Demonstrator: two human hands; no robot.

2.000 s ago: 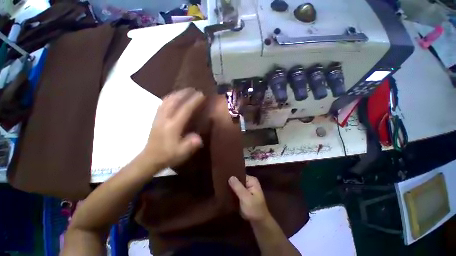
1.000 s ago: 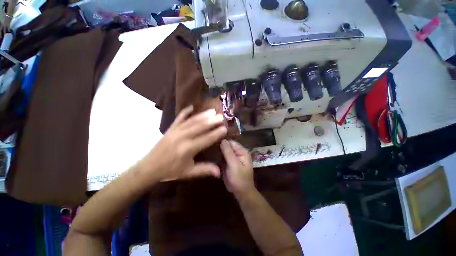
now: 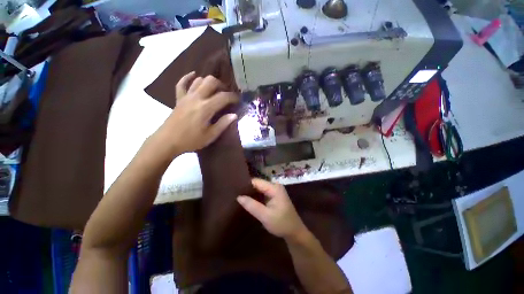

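A brown garment panel (image 3: 221,166) lies left of the presser foot and needle (image 3: 261,118) and runs down over the table's front edge. The lit metal plate by the foot shows bare. My left hand (image 3: 201,109) rests on the panel's upper part with fingers bent; whether it grips the cloth is unclear. My right hand (image 3: 273,208) holds the panel's right edge between thumb and finger, below the machine bed (image 3: 339,158). The off-white overlock machine (image 3: 339,51) stands to the right, with dark tension knobs (image 3: 332,86) on its front.
A brown panel stack (image 3: 63,132) lies at the left edge of the white table (image 3: 129,123). More brown cloth (image 3: 310,221) hangs below the table edge. Red cloth (image 3: 427,120) and green-looking scissors handles (image 3: 452,140) hang right of the machine. A framed board (image 3: 488,224) is at lower right.
The panel has shifted left, away from the foot, baring the metal plate. My left hand has moved up and left. My right hand has moved down along the cloth edge.
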